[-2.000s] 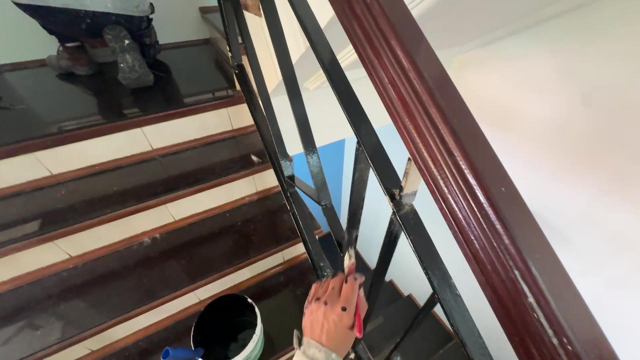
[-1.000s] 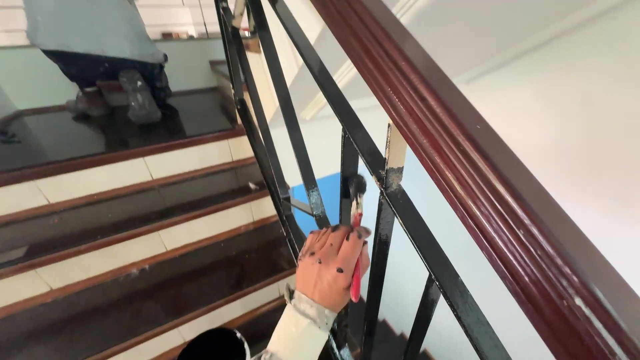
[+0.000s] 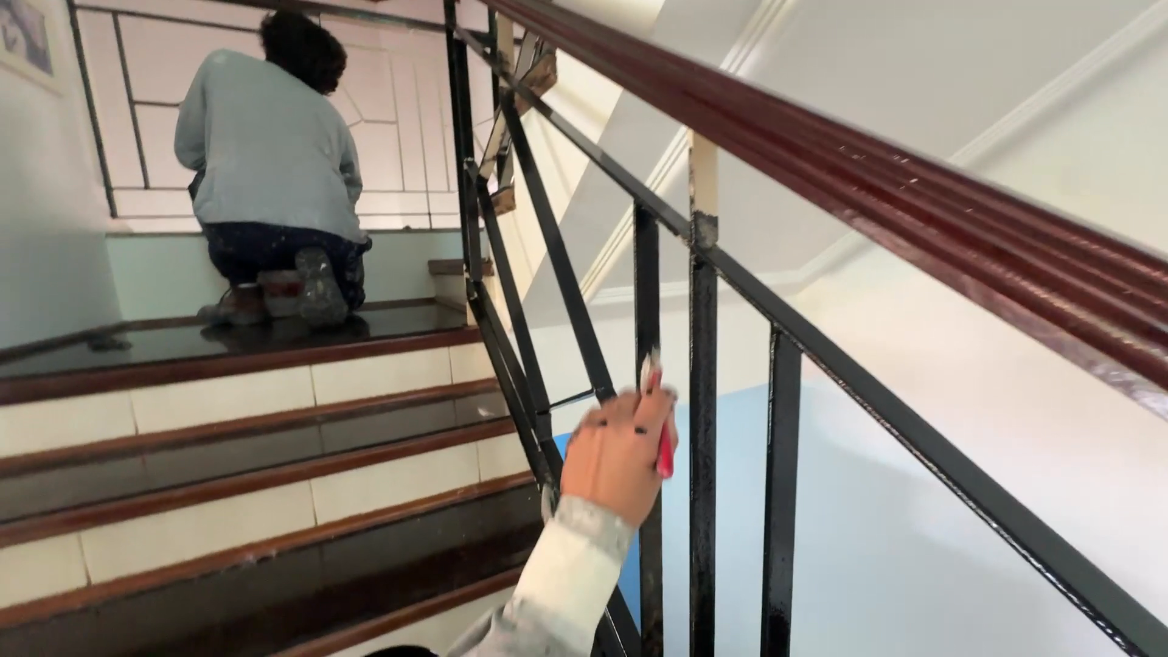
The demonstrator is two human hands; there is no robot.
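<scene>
My left hand (image 3: 616, 447), with dark paint spots on its knuckles and a pale sleeve, is closed around a paintbrush with a red handle (image 3: 666, 453). The brush's pale, worn upper part (image 3: 651, 360) points up and lies in front of a black metal baluster (image 3: 646, 274). To the right, another baluster (image 3: 703, 383) is black below and cream at its top (image 3: 703, 173), under the dark red wooden handrail (image 3: 821, 164). A sloping black rail (image 3: 876, 392) crosses the balusters. A dark rounded edge (image 3: 401, 651) just shows at the bottom. My right hand is not in view.
A person (image 3: 274, 146) in a grey top kneels on the dark landing (image 3: 401, 317), facing away. Steps with dark treads and cream tiled risers (image 3: 392, 465) rise on the left. A metal grille (image 3: 137, 100) stands behind the person.
The view has tilted up, bringing the person's back and head into sight. The bucket of dark paint seen earlier has nearly left view. My left hand keeps hold of the brush at the balusters.
</scene>
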